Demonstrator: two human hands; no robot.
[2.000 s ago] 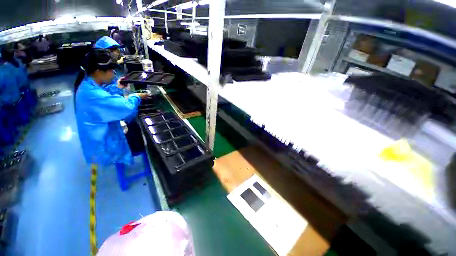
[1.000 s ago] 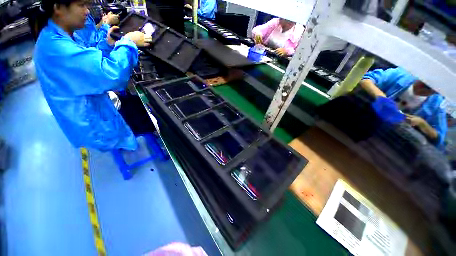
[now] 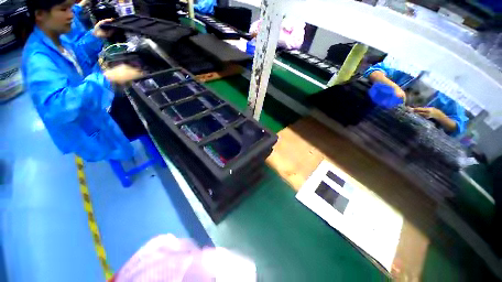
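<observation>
Neither of my hands is in the picture; only a pink sleeve or part of my smock (image 3: 184,261) shows at the bottom edge. Nearest in front of me is a stack of black foam trays (image 3: 212,190) on the green bench. Its top tray holds several dark glossy smartphones (image 3: 223,147) side by side, some with small coloured marks along the lower edge. A white instruction sheet (image 3: 352,220) with dark rectangles lies on a tan board (image 3: 300,144) to the right.
A worker in blue (image 3: 69,104) at the left holds a black tray (image 3: 148,25). A blue stool (image 3: 137,160) stands by the bench (image 3: 258,242). A white post (image 3: 264,60) rises behind the trays. More dark trays (image 3: 407,143) and a worker's hands with a blue item (image 3: 385,95) are at the right.
The view has shifted, so the tray stack sits further up and left than one second ago. The blue-clad worker's near hand has moved down from the held tray towards the stack.
</observation>
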